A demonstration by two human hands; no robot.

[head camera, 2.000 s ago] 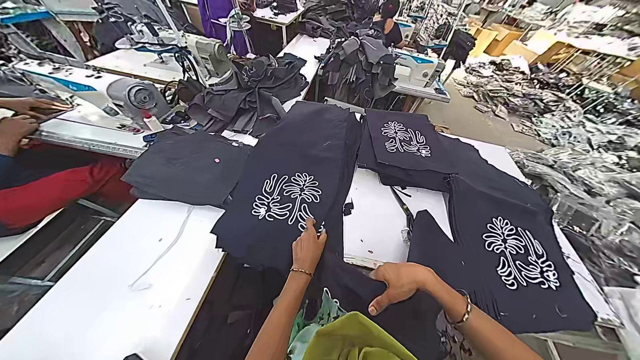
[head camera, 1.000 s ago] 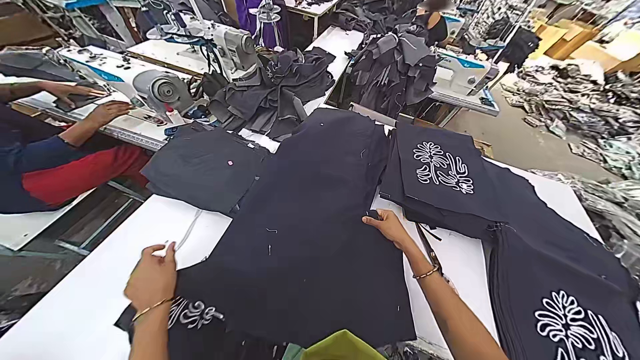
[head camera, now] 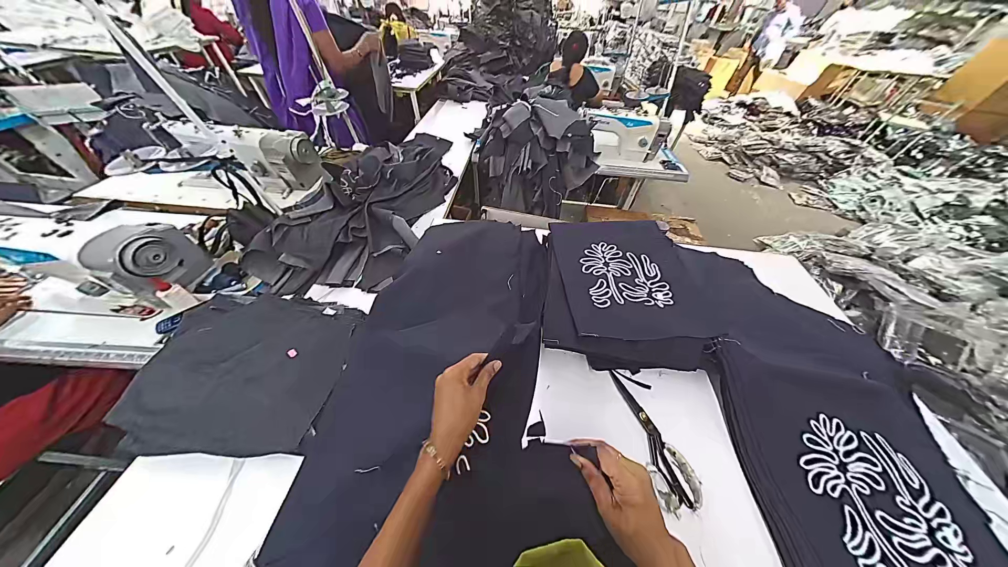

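A long dark navy fabric panel (head camera: 394, 346) lies down the middle of the white table. My left hand (head camera: 463, 402) pinches a fold of this fabric, with part of a white embroidered motif (head camera: 476, 441) showing beside the wrist. Lower right, my right hand (head camera: 618, 484) holds a corner of dark fabric between thumb and fingers. Scissors (head camera: 657, 441) with wrapped handles lie just right of that hand. Beyond them is a folded navy panel with a white plant motif (head camera: 624, 276); a stack of navy panels with a similar motif (head camera: 882, 488) lies at the right.
Dark grey fabric pieces (head camera: 236, 378) lie at the left, near a sewing machine (head camera: 146, 256) and a person's red-clothed leg (head camera: 63, 421). A heap of dark cloth (head camera: 354, 220) lies behind. Wrapped bundles (head camera: 906, 197) cover the floor at the right. Other people are farther back.
My left hand has moved right from the lower left onto the middle panel. My right hand has come down from the panel's right edge to a lower corner. The view has tilted up.
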